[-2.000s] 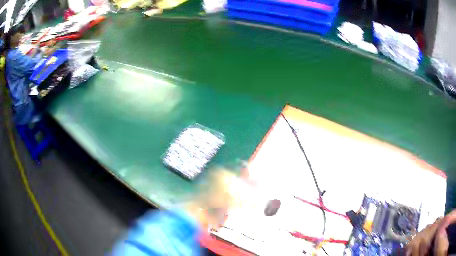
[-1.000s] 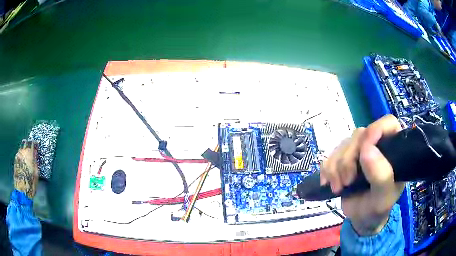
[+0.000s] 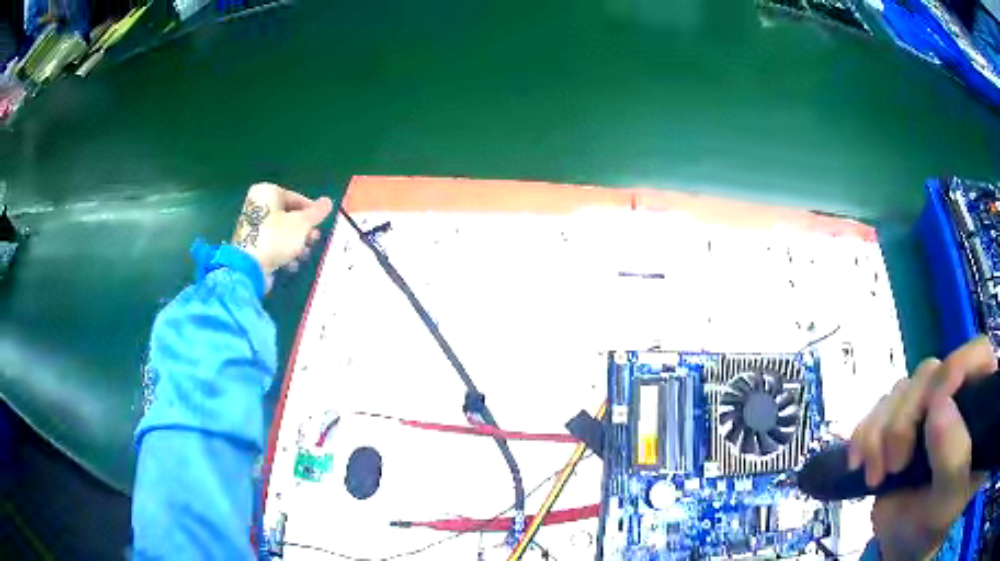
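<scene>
My right hand [image 3: 921,444] is wrapped around the black electric screwdriver [image 3: 855,473], its tip over the lower right of the blue mainboard [image 3: 702,515]. The mainboard lies on the white panel [image 3: 526,296] and carries a black fan [image 3: 758,413] with a silver heatsink. My left hand [image 3: 287,228] is at the panel's far left corner, beside the upper end of the black cable [image 3: 422,312]. Its fingertips are close together; whether they pinch something small cannot be seen. The screwdriver's rear end is cut off by the right edge.
The orange-red carrier border [image 3: 472,194] surrounds the panel on the green bench [image 3: 526,99]. A blue bin [image 3: 952,258] with boards stands at the right. Red-black cables [image 3: 493,433], a small green board [image 3: 315,465] and a black oval [image 3: 363,472] are left of the mainboard.
My left hand has moved from the bag of small pieces at the left to the panel's far left corner. My right hand still holds the screwdriver over the mainboard. The view has shifted, with the panel lower right.
</scene>
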